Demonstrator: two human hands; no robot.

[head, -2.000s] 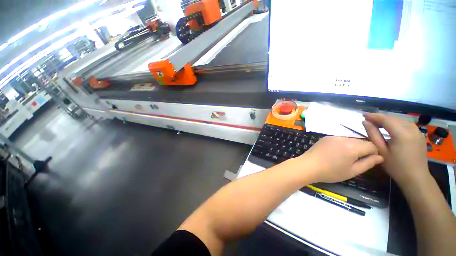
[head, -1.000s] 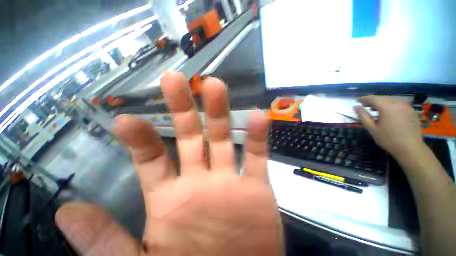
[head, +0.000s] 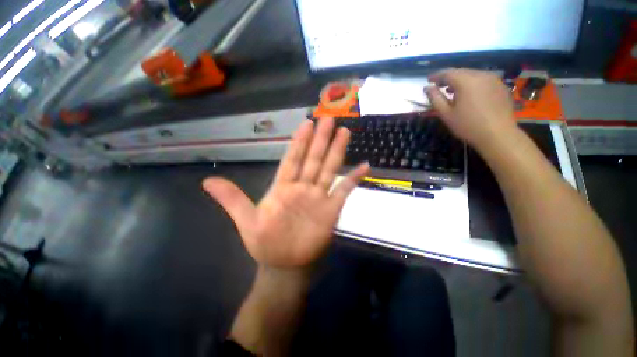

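Observation:
My left hand (head: 297,202) is bare and raised in front of the shelf, palm towards me, fingers spread, holding nothing. My right hand (head: 475,104) is bent over the right part of the white paper sheets (head: 391,94), below the screen. A thin dark line or slim item shows on the paper by its fingertips; I cannot tell whether the fingers hold it. The black keyboard (head: 405,143) lies below the papers. A yellow and black stick (head: 391,183) and a dark pen (head: 412,192) lie in front of it.
The monitor (head: 447,28) stands behind the papers. A ring (head: 337,94) sits on the orange panel's left end, dark knobs (head: 532,85) on its right. A black mouse pad (head: 489,188) lies under my right forearm. The cutting table (head: 174,132) runs behind at left.
The view has tilted down and shifted right. My left hand has left my right hand, come up close to the camera with fingers spread, then moved away from it. My right hand stays at the papers.

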